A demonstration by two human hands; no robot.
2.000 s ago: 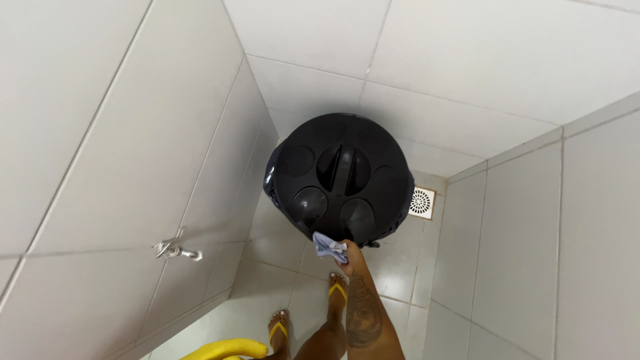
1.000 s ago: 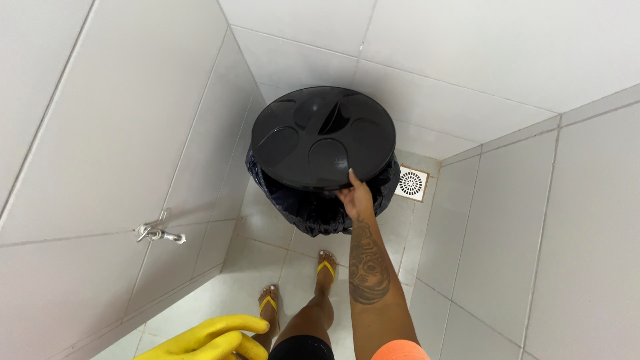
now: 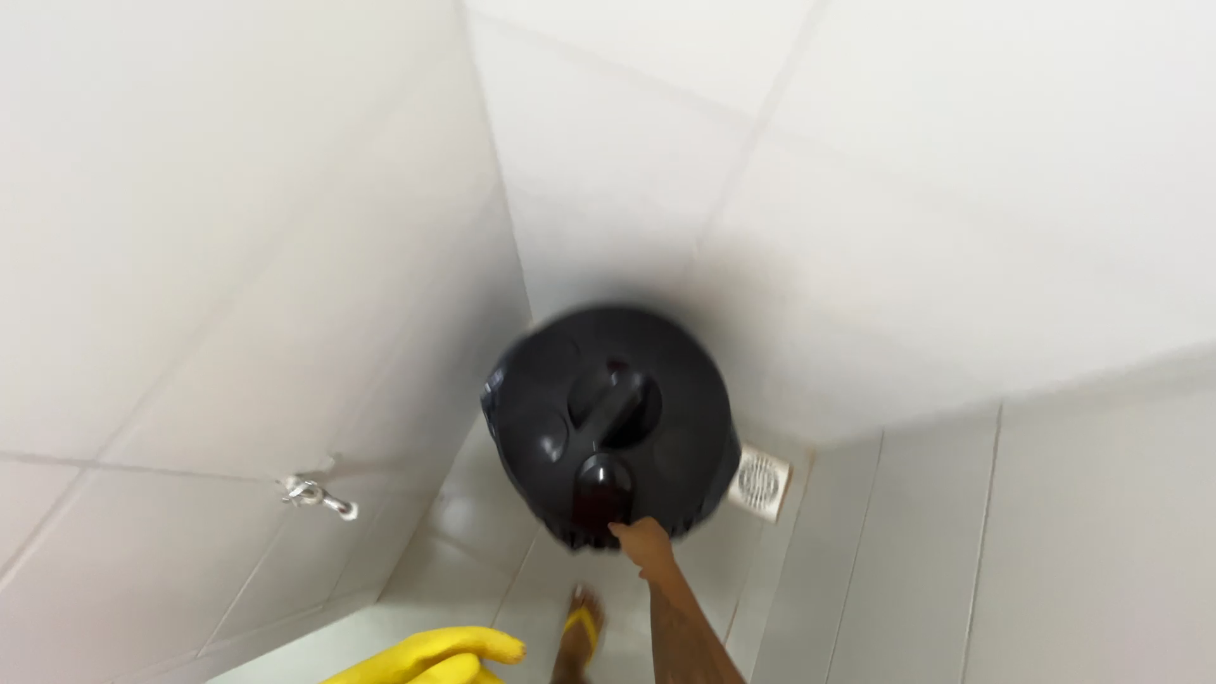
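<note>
A round black plastic lid (image 3: 665, 380) with a raised centre grip covers a bin standing in the tiled corner. Black bag plastic (image 3: 491, 394) shows around its rim. My bare right hand (image 3: 646, 546) is at the lid's near edge, thumb on top, the other fingers mostly hidden; it holds that edge. At the bottom left, my left hand (image 3: 446, 655) wears a yellow rubber glove, its fingers slightly curled and apart, with nothing seen in it. It is away from the bin.
A metal tap (image 3: 318, 496) sticks out of the left tiled wall. Right of the bin lies a square floor drain (image 3: 760, 482). My foot in a yellow-strapped flip-flop (image 3: 583, 622) is on the floor just below the bin. Tiled walls close in on both sides.
Two seconds ago my right hand held a pale cloth at the rim; the cloth is no longer visible. The lid, raised and tilted one second ago, has come down over the bin.
</note>
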